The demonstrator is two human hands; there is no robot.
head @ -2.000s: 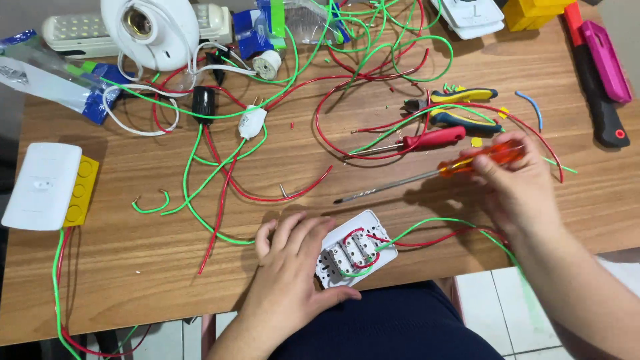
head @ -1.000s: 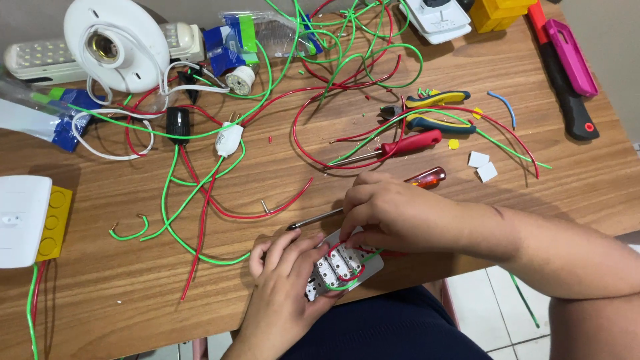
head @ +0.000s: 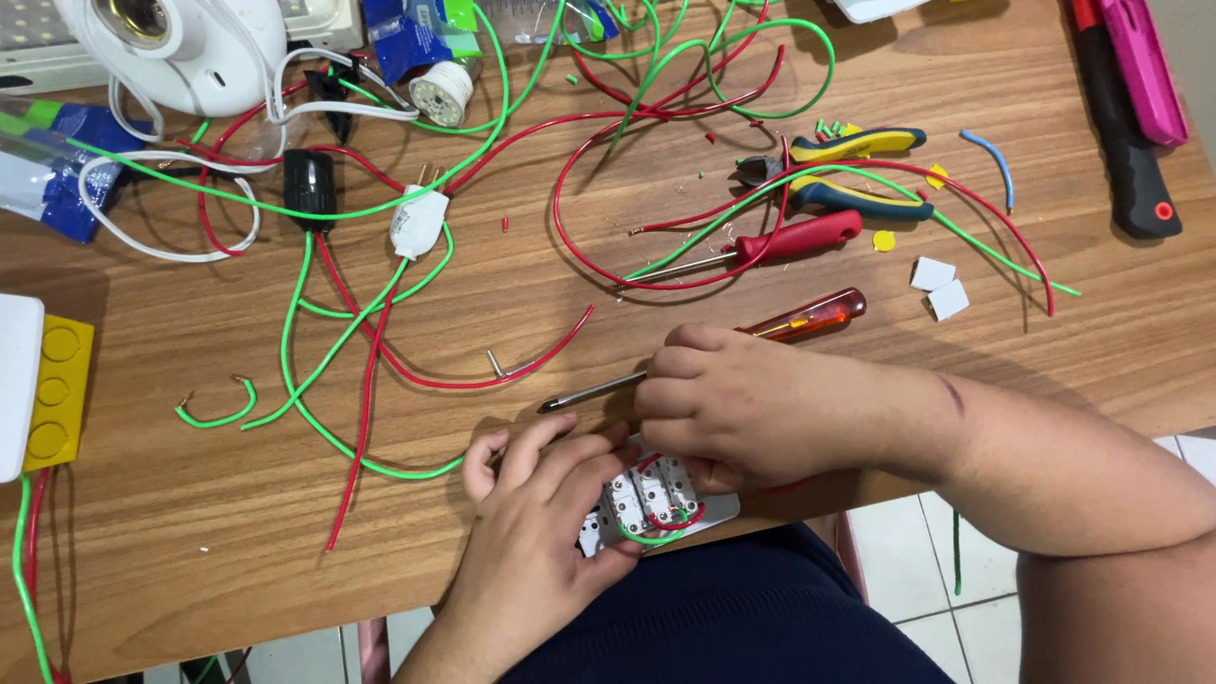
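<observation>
A white wall-plate module (head: 652, 494) with several terminal screws and short red and green wires lies at the table's front edge. My left hand (head: 551, 513) grips its left side, thumb below and fingers above. Over its right part my right hand (head: 727, 404) is bent with curled fingers; the fingertips are hidden, so whether they pinch a wire cannot be told. Just beyond the hands lies a screwdriver with a clear red-orange handle (head: 812, 314), its shaft partly under my right hand. A red-handled screwdriver (head: 798, 238) and yellow-blue pliers (head: 860, 195) lie farther back.
Loose red and green wires cross the table (head: 190, 503). A white plug (head: 418, 222), a black socket (head: 310, 190), a lamp holder (head: 180, 57) and an LED bulb (head: 443, 93) are at the back left. Two white square pieces (head: 947, 299) lie right; a black-handled tool (head: 1130, 171) is beyond.
My right hand held the clear-handled screwdriver two seconds ago; it was laid down and the hand moved onto the module. The two white square pieces came to lie on the table at the right.
</observation>
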